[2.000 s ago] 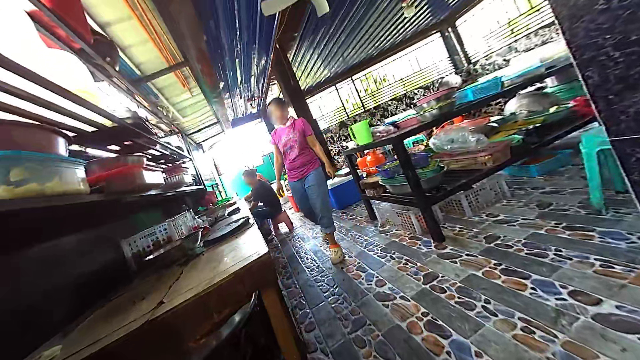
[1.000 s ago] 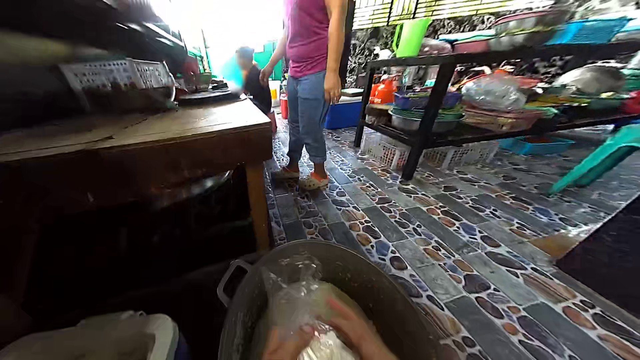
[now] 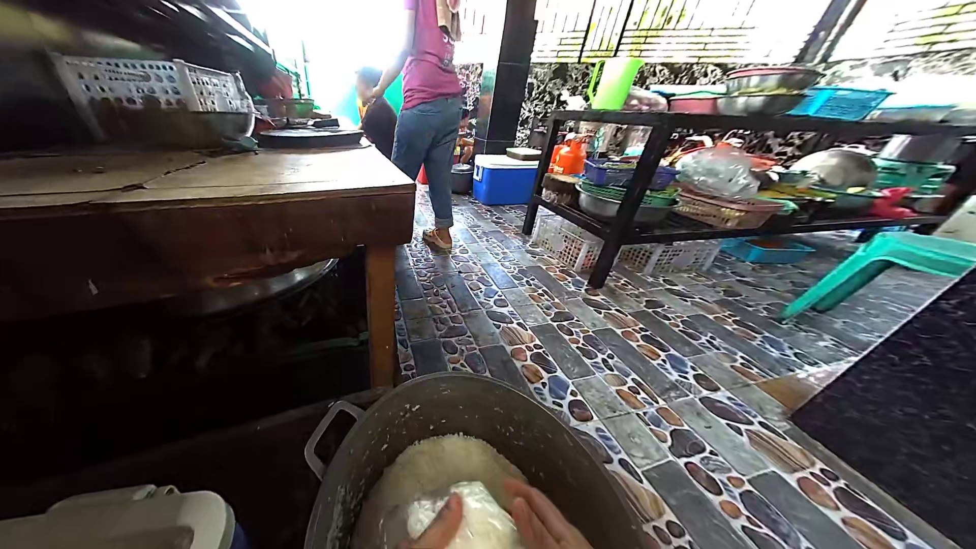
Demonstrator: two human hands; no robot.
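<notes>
A large metal pot point(image 3: 457, 389) with a side handle stands at the bottom centre, with a mound of white grains that looks like rice point(image 3: 450, 457) inside. Over the mound lies a clear plastic bag point(image 3: 469, 515) with white contents. My left hand point(image 3: 438, 530) is at the bag's left side, mostly cut off by the frame's lower edge. At the bag's right side is my right hand point(image 3: 541, 518), its fingers extended. Both hands hold the bag between them.
A wooden table point(image 3: 305, 171) stands left, bearing a white plastic basket point(image 3: 152, 88). At lower left is a cooler lid point(image 3: 130, 518). A black metal rack point(image 3: 610, 221) holds bowls and baskets. A green plastic stool point(image 3: 877, 259) is at right. A person point(image 3: 431, 107) stands beyond the table.
The standing person has moved farther off and now faces away. The clear bag, raised and loose at its top one second ago, now sits lower, gathered between my hands, and the white mound shows more.
</notes>
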